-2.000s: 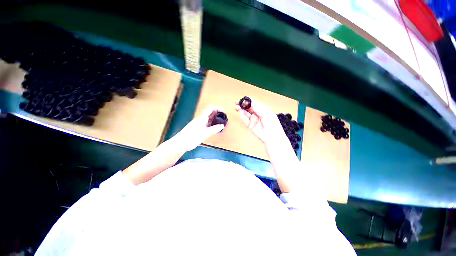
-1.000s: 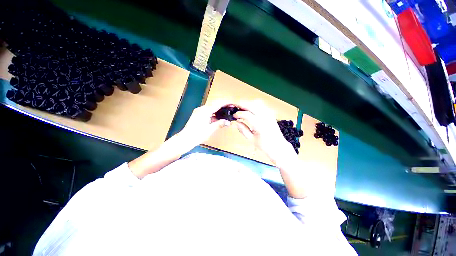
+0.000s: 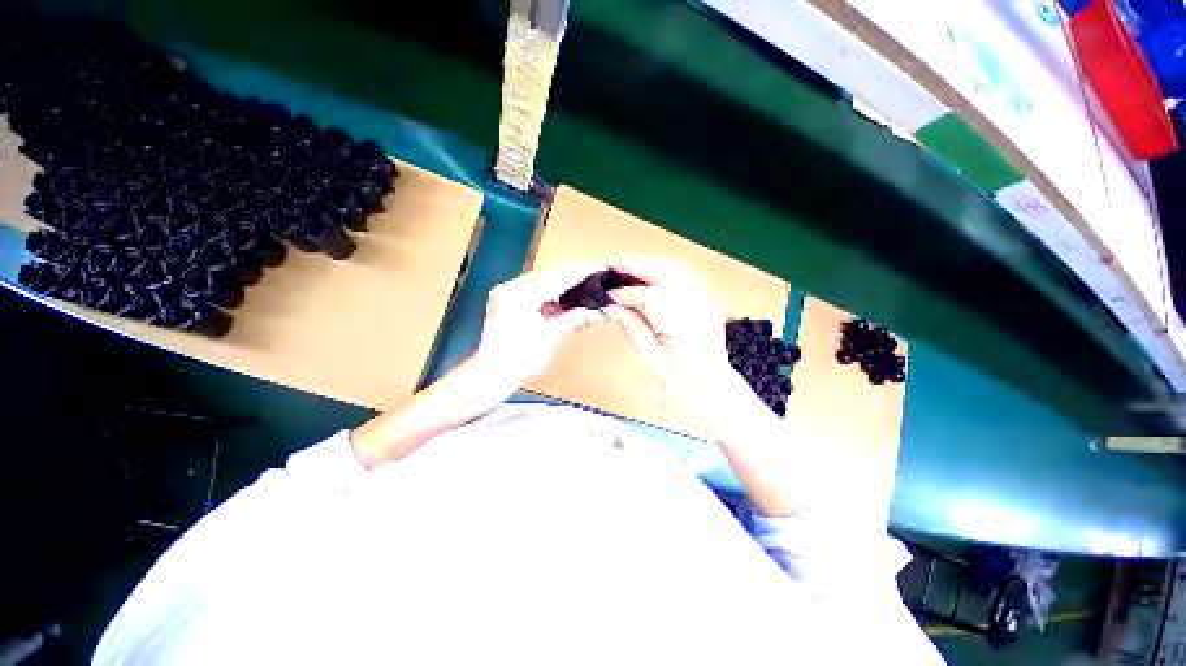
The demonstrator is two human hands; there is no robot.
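Note:
My left hand [image 3: 527,325] and my right hand [image 3: 670,325] meet over the middle board [image 3: 585,228]. Both hold a black round part [image 3: 596,292] between their fingers. The fingers cover much of it, so I cannot tell whether it is one piece or a housing and ring together. A cluster of black housings [image 3: 760,364] lies at the middle board's right side, beside my right forearm. Small black rings [image 3: 871,351] lie on the right-hand board [image 3: 832,423].
The left-hand board [image 3: 390,299] bears dense rows of black pieces [image 3: 169,195]. An upright post [image 3: 527,111] with a yellowish strip stands behind the boards. A white shelf [image 3: 962,78] with a red bin [image 3: 1121,78] overhangs at upper right. The blue-green bench [image 3: 988,442] extends right.
Two seconds ago my hands were apart, each with a black part. They have come together at one spot and have stayed there over the last second. The view has shifted slightly.

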